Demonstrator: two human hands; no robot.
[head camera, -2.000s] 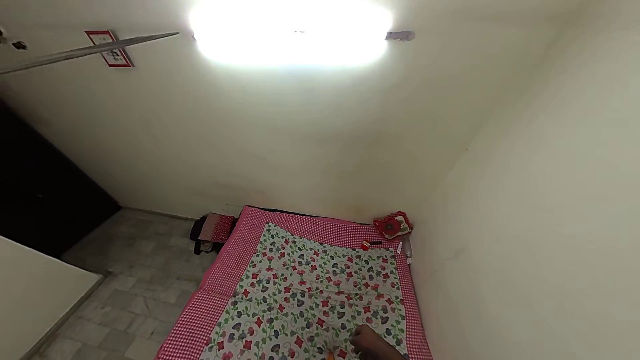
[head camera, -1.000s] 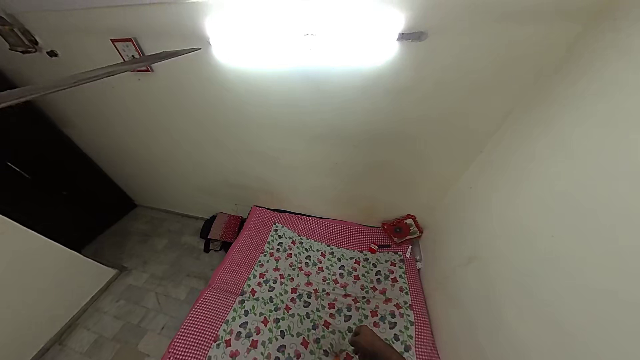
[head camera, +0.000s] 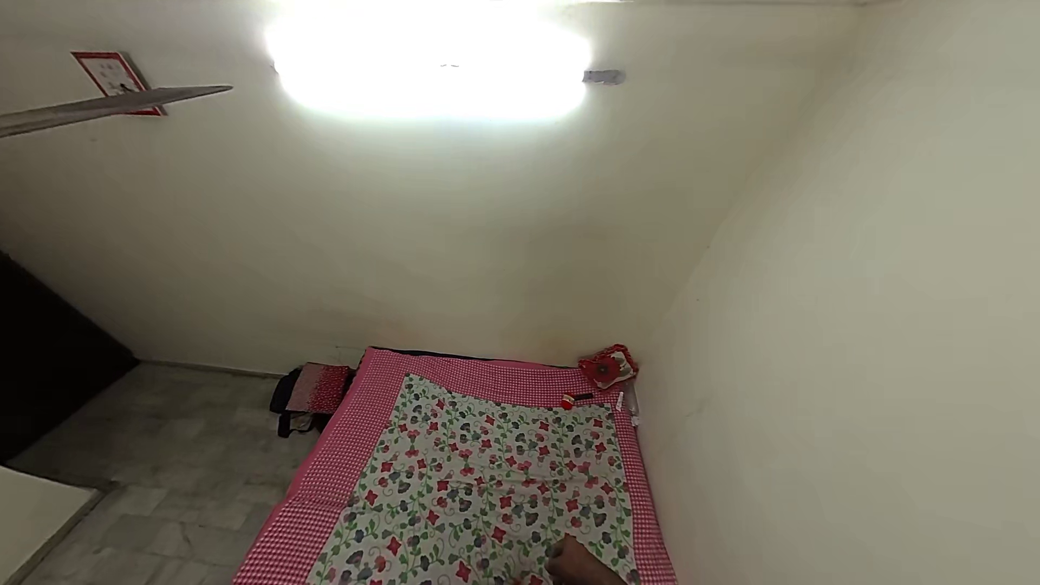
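A white cloth with red, green and grey floral print (head camera: 487, 479) lies spread over a bed with a pink checked bedsheet (head camera: 317, 520). At the bottom edge of the view, my right hand (head camera: 575, 561) is over the lower right part of the floral cloth, its fingers curled. Whether it grips the fabric cannot be made out. My left hand is out of view. Beyond the cloth's far edge lie a small red item (head camera: 567, 402) and a dark narrow item (head camera: 584, 396) on the sheet.
A red and white floral cushion (head camera: 608, 368) rests in the bed's far right corner, against the wall. A small white item (head camera: 620, 400) lies near it. Left of the bed stand dark things under a red patterned cloth (head camera: 321, 388). A fan blade (head camera: 114, 106) hangs at upper left.
The view has shifted slightly. My right hand remains near the lower right part of the floral cloth.
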